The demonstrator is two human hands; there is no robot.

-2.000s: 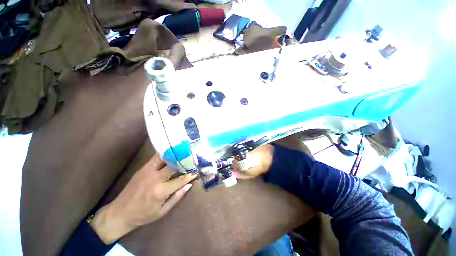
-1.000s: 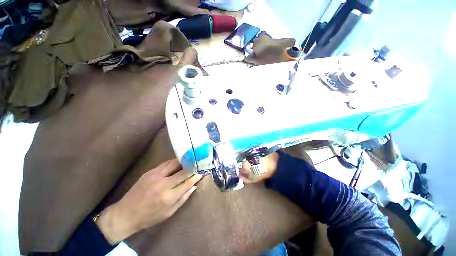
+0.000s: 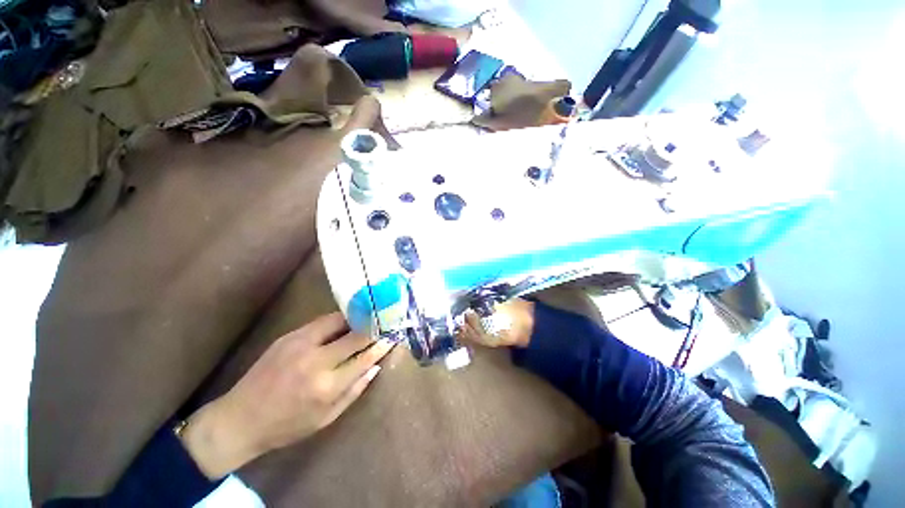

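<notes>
A large brown panel (image 3: 476, 417) lies under the needle area and spreads left, with a dark fold line running through it. My left hand (image 3: 298, 382) rests flat on the panel, left of the presser foot area, fingertips close to the machine head (image 3: 476, 179). The white head with its blue band hides the needle. My right hand (image 3: 501, 323) is just right of the foot area, fingers bent down at the cloth and partly hidden behind metal parts; its grip cannot be made out.
Small olive-brown pieces (image 3: 109, 99) are heaped at the far left. Behind the head are a red and black roll (image 3: 432, 51), a dark phone (image 3: 468, 75) and a thread cone (image 3: 563, 107). A slim red and dark tool (image 3: 687, 345) and white scraps (image 3: 809, 402) lie at the right.
The view has shifted slightly, first one way and then partly back. Both hands stay beside the foot area, with only slight movement visible. Nothing is seen let go or newly taken.
</notes>
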